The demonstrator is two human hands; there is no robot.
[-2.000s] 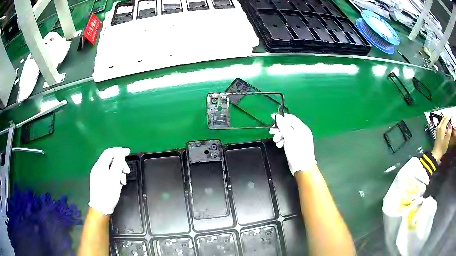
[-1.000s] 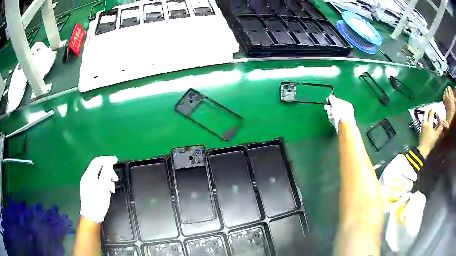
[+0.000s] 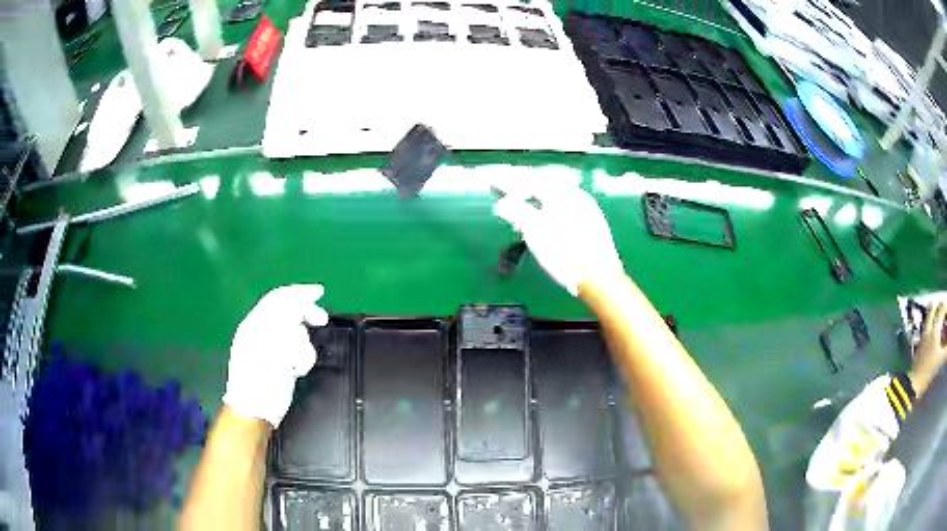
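A black phone middle frame (image 3: 415,161) is at the middle of the green surface, its solid end up by the white tray's edge and its long sides blurred. My right hand (image 3: 561,233), in a white glove, has its fingertips at the frame's right long side and holds it. My gloved left hand (image 3: 272,353) is curled at the upper left corner of the black pocketed tray (image 3: 405,399); what it grips cannot be told. Another middle frame (image 3: 493,329) lies in a middle pocket. A dark part is partly visible beside my left fingers.
One middle frame (image 3: 691,221) lies right of my right hand, with several more farther right. Behind are the white tray (image 3: 436,99), stacked black trays (image 3: 706,99) and a red sign (image 3: 260,50). A blue pile (image 3: 109,441) is at left. Another person's sleeve (image 3: 857,436) is at right.
My right hand has let go of one middle frame on the right and come back left to the other, whose solid end has moved up toward the white tray. My left hand stays at the tray.
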